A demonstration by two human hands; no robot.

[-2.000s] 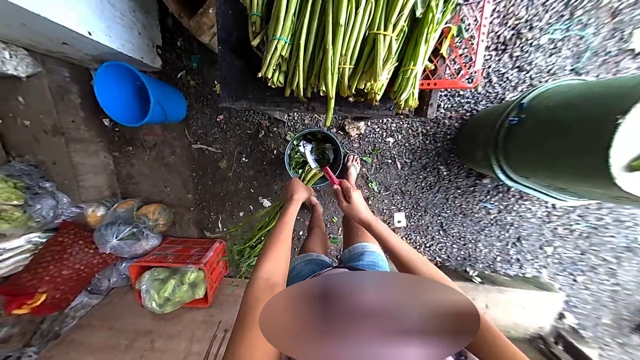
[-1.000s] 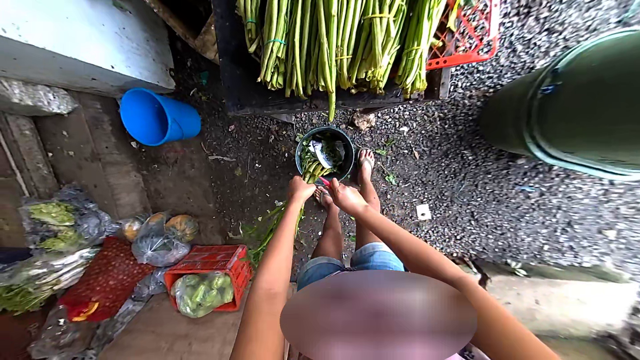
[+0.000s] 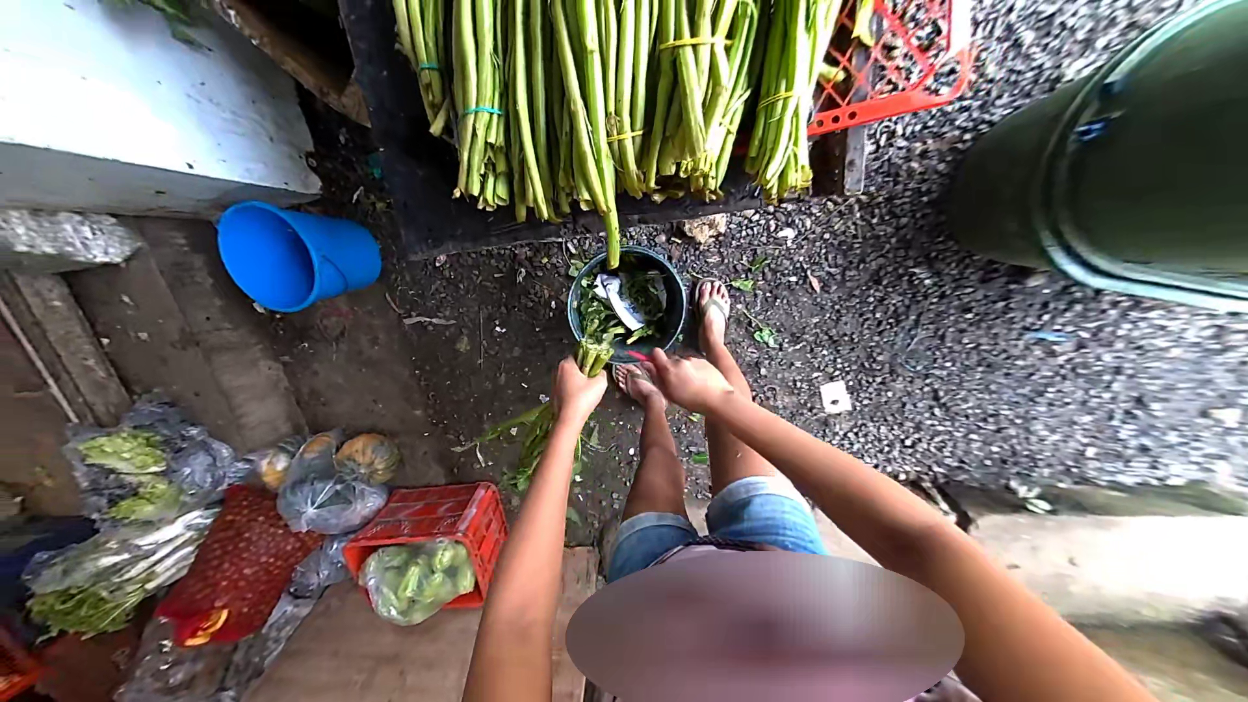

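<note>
My left hand (image 3: 579, 392) is closed around a bunch of green stalks (image 3: 593, 357), whose cut ends point toward a dark round bucket (image 3: 680, 327). The leafy part (image 3: 531, 441) hangs below that hand, near the ground. My right hand (image 3: 690, 380) grips a small red-handled tool (image 3: 632, 356) at the bucket's near rim; it looks like a knife, its blade not clearly seen. Inside the bucket lie leafy green scraps (image 3: 597, 314) and a crumpled white piece (image 3: 621, 300) with markings.
Bundled long green stalks (image 3: 585, 107) lie on a dark table beyond the bucket, beside a red plastic crate (image 3: 892, 115). A blue bucket (image 3: 341, 255) is at left, a large green bin (image 3: 1033, 175) at right. A red crate (image 3: 485, 531) with bagged vegetables stands lower left. My feet flank the bucket's near side.
The red handle shows less beside my right hand than two seconds ago. My left hand still holds the stalks by the bucket. The view has shifted somewhat.
</note>
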